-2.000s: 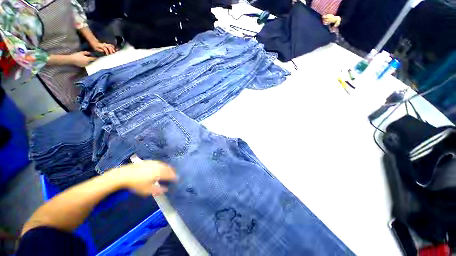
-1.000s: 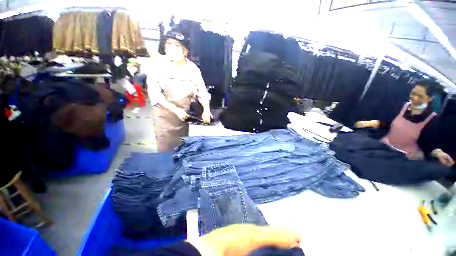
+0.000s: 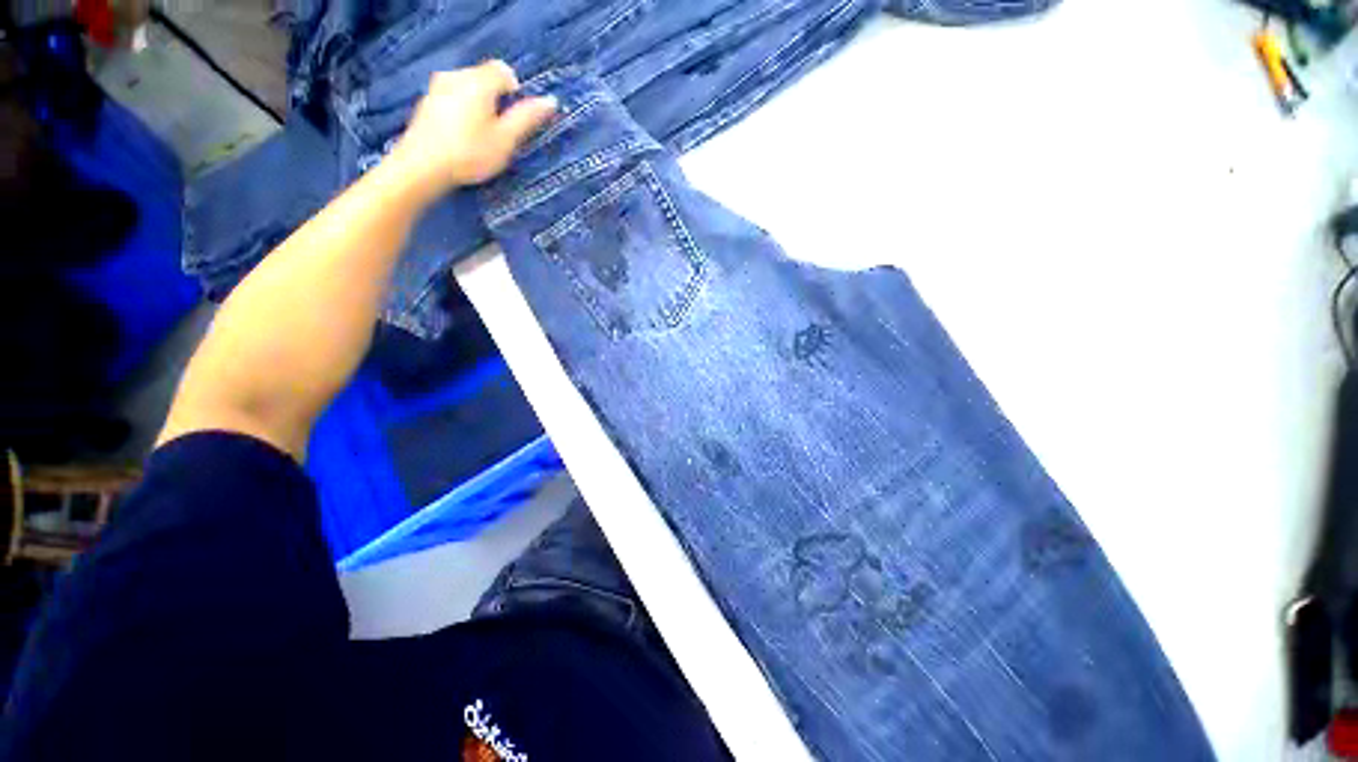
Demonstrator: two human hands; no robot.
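Observation:
Blue denim jeans (image 3: 834, 476) lie flat along the near side of the white table (image 3: 1132, 283), with dark motifs on the legs and a back pocket (image 3: 626, 253) face up. The waistband (image 3: 574, 179) is at the far left end; the lower legs run out of the bottom of the picture. My left hand (image 3: 477, 127) is at the waistband's far corner, thumb and fingers closed on the denim. My right hand is not in view.
A pile of jeans (image 3: 715, 60) lies beyond the waistband. A blue bin (image 3: 447, 514) stands low left of the table. A yellow-orange handled tool (image 3: 1276, 72) lies far right, and a dark bundle (image 3: 1333, 551) is at the right edge. A wooden stool (image 3: 57, 506) is far left.
The view rose towards the co-workers, then tilted back down to the jeans. My left hand has moved from beside the jeans' near edge up to the waistband and closed on it.

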